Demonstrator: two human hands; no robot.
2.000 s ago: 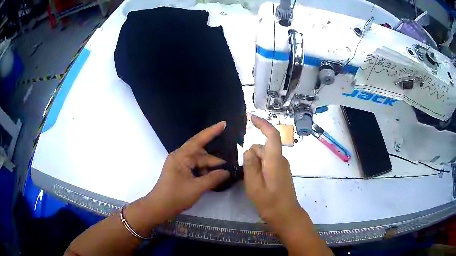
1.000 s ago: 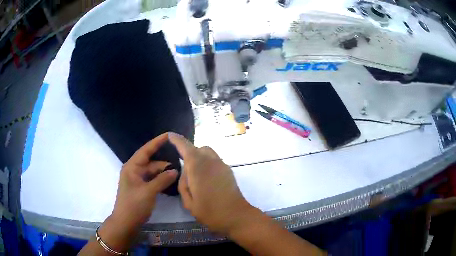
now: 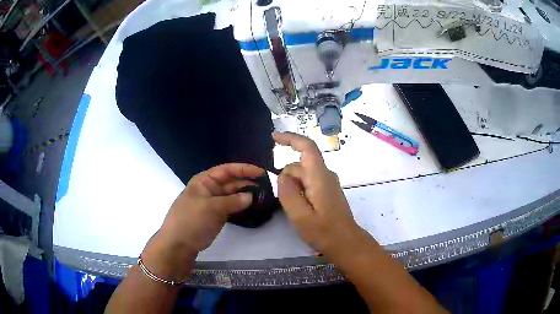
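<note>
The black fabric panel (image 3: 190,92) lies flat left of the sewing machine, its wide end at the back and its narrow end near me. My left hand (image 3: 212,199) holds the narrow end, with the black cuff end (image 3: 256,205) bunched between thumb and fingers. My right hand (image 3: 310,190) is just right of it. Its thumb and fingers pinch a small dark bit of the edge, and its index finger points up towards the needle area. The sewing machine (image 3: 356,55) stands behind, with its presser foot (image 3: 302,116) beyond my fingertips. No cloth shows under the foot.
Thread snips (image 3: 390,135) with pink and blue handles lie right of the needle. A black smartphone (image 3: 439,126) lies further right, near a dark cable (image 3: 516,138). A tape measure (image 3: 307,275) runs along the front edge. Blue tape (image 3: 73,147) marks the left edge.
Since one second ago the view has shifted, so the table and machine sit further right. My hands have moved slightly apart, and my right index finger now extends forward. The panel still lies flat.
</note>
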